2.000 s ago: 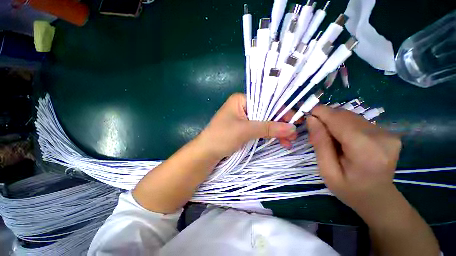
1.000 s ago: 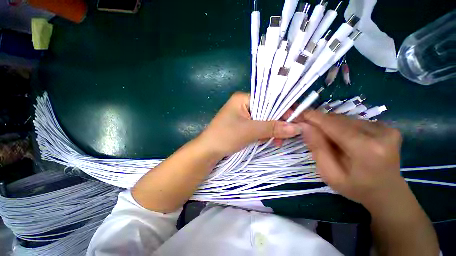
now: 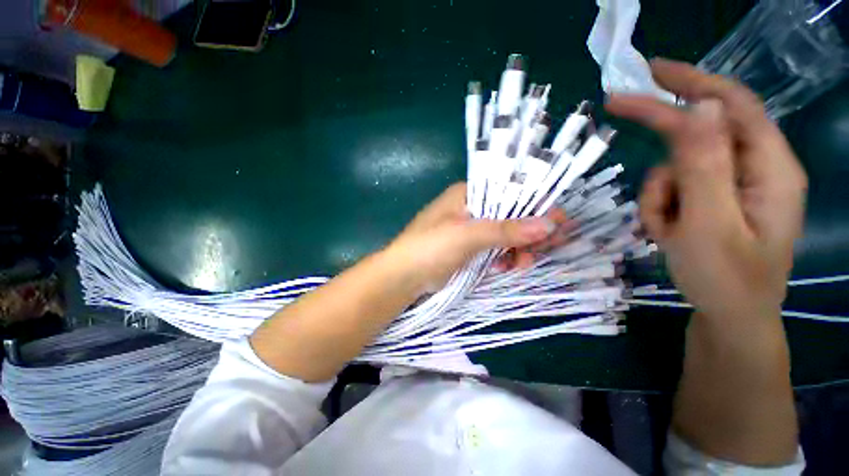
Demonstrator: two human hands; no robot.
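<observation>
My left hand is closed around a fan of white USB cables, whose plug ends with small metal tips point up and away from me. The rest of the cable bundle runs across the table under my left forearm, with more plug ends to the right of my left hand. My right hand is blurred, raised at the right, away from the fan. Its thumb and forefinger are near the white cloth strip; whether it holds anything cannot be told.
A clear cup or bottle is at the upper right, partly behind my right hand. Two loose cables run off right. A phone, an orange-red cylinder and a yellow note are upper left. More cables hang lower left.
My right hand has left the plug beside the fan and moved up and right towards the cloth. The fanned plugs now sit lower. More plug ends show where my right hand was.
</observation>
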